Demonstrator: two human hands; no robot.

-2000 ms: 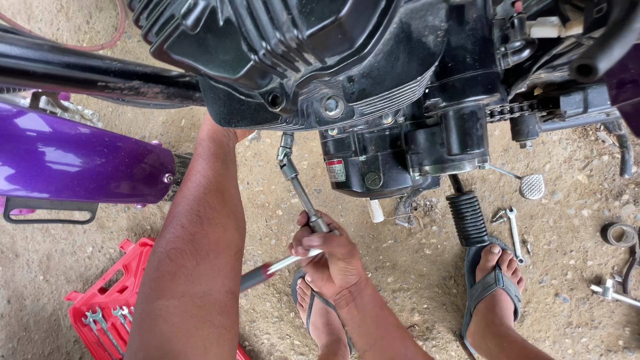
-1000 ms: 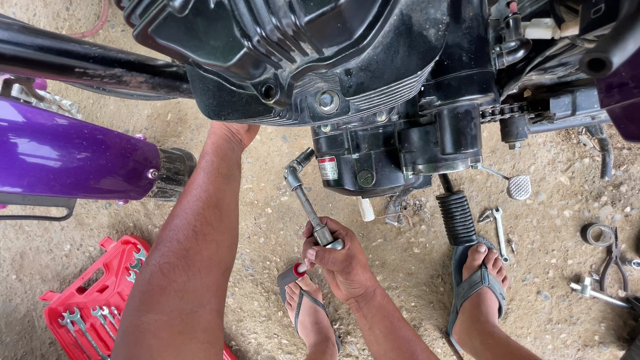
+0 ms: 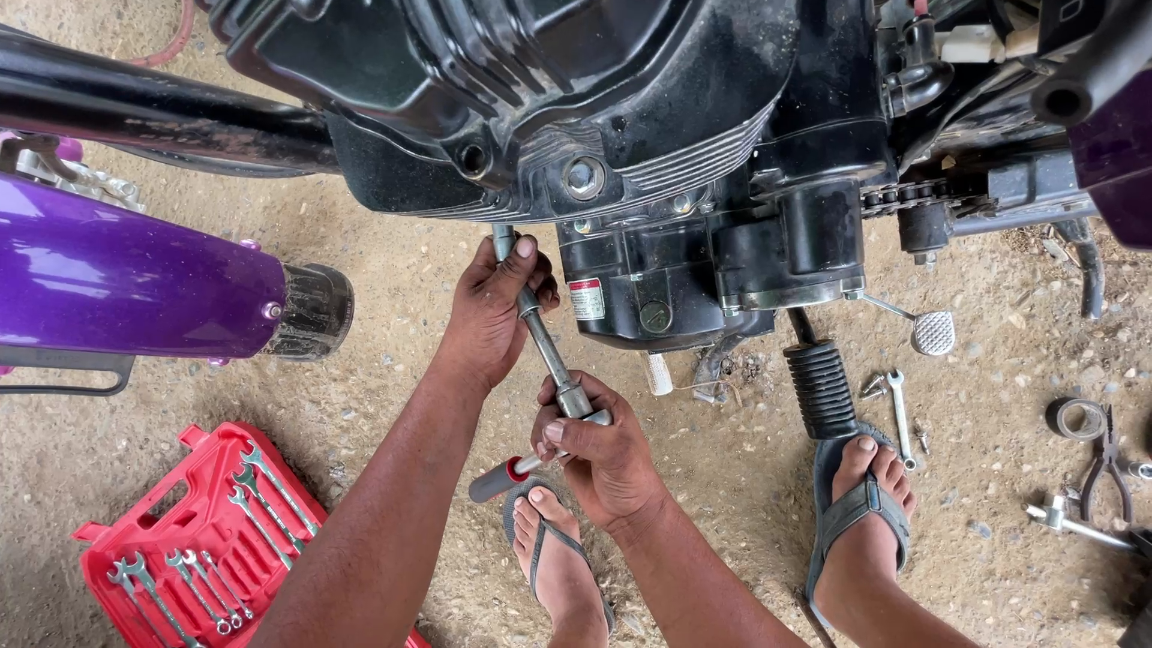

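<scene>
My left hand (image 3: 506, 306) grips the upper part of a socket extension bar (image 3: 547, 349), close to the joint and socket at its top end. That end reaches the lower edge of the black motorcycle engine (image 3: 576, 108); where it meets the engine is hidden. Lower down, my right hand (image 3: 598, 445) is closed around the head of a ratchet wrench (image 3: 495, 482) and the bar's lower end. The ratchet's grey and red handle points down and left. A hex bolt (image 3: 583, 178) sits in the engine cover to the right of the bar's top.
A red tool case (image 3: 144, 540) with several wrenches lies at lower left, below a purple fender (image 3: 135, 270). A combination wrench (image 3: 901, 418), a tape roll (image 3: 1075, 419), pliers (image 3: 1107, 472) and a T-shaped tool (image 3: 1066, 519) lie on the ground at right. The black footpeg (image 3: 821, 387) hangs near a sandaled foot.
My left hand, behind the engine's lower edge before, now holds the bar's upper part. The bar's top end has moved up to the engine's lower edge. My right hand still holds the ratchet.
</scene>
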